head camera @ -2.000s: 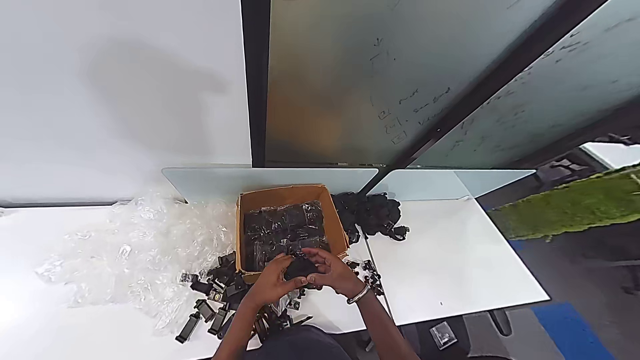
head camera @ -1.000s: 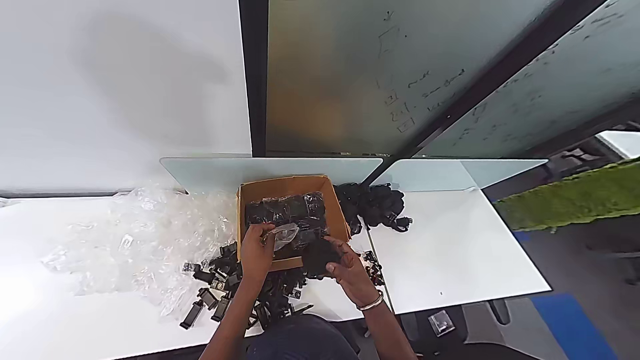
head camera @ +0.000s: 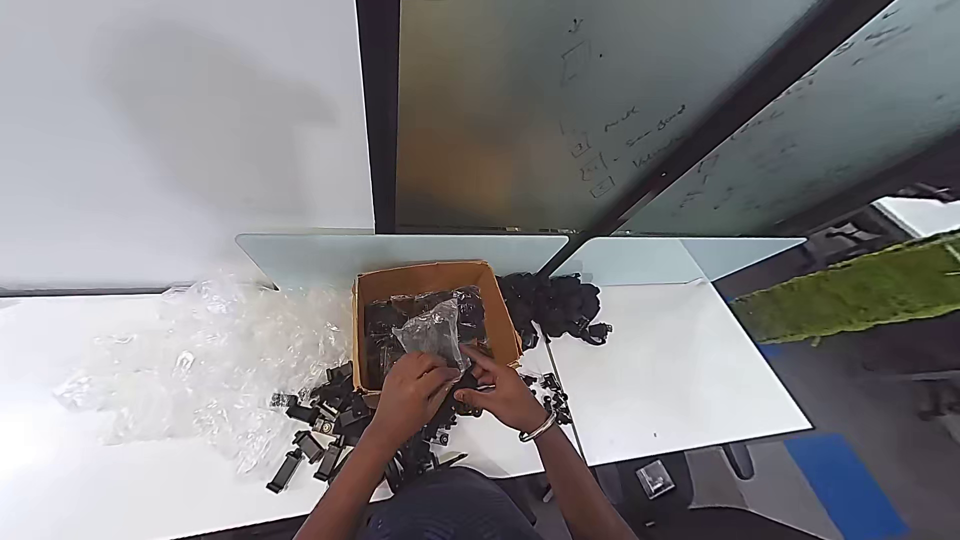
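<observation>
My left hand [head camera: 417, 391] pinches the lower end of a clear plastic bag [head camera: 433, 328], held up over the near side of a cardboard box [head camera: 511, 322]. Close beside it, my right hand [head camera: 501, 390] has a dark item [head camera: 466, 381] at its fingers, partly hidden, by the bag's lower edge. Inside the box lie several black items in clear wrapping [head camera: 384, 319]. Left of and in front of the box, black clamp-like plastic parts [head camera: 285, 471] are heaped on the white table.
A wide pile of clear plastic bags [head camera: 217, 375] covers the table's left part. Black bundled cables or straps [head camera: 562, 307] lie right of the box. Small black parts [head camera: 555, 397] sit near the table seam. A low glass divider [head camera: 315, 251] stands behind.
The clear bag now stands raised over the box, between my hands. My hands, apart one second ago, have come together; the left has moved right.
</observation>
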